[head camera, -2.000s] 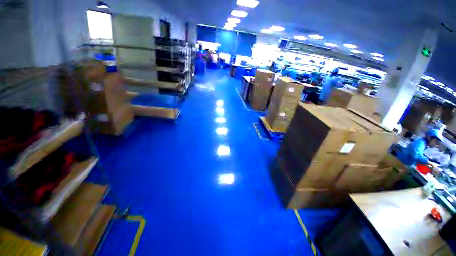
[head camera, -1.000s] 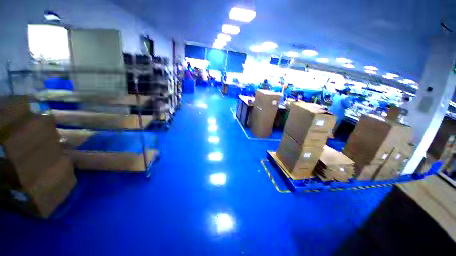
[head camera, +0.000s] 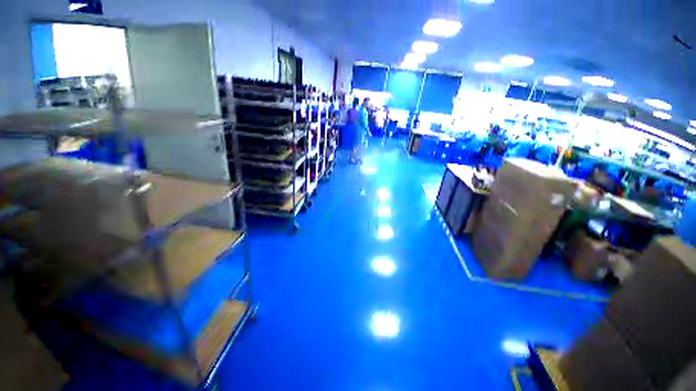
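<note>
Neither of my hands shows in the head view. Nearest on the left is a tiered shelf trolley (head camera: 194, 263) with metal posts and tan boards, partly blurred. Something brownish lies on its upper boards, too blurred to name. At the lower right, brown cardboard cartons (head camera: 641, 321) are stacked, cut off by the picture's edge. A low platform with a yellowish edge shows beside them.
Loaded shelf racks (head camera: 267, 145) line the left wall past a pale door (head camera: 179, 99). A carton stack (head camera: 519, 218) stands beside a bench (head camera: 460, 195) on the right. People (head camera: 359, 130) stand far down the glossy blue aisle (head camera: 343, 305).
The view has moved forward along the aisle. The left trolley, the door and the right carton stacks are nearer and larger. The stacked cartons at the left have left the view.
</note>
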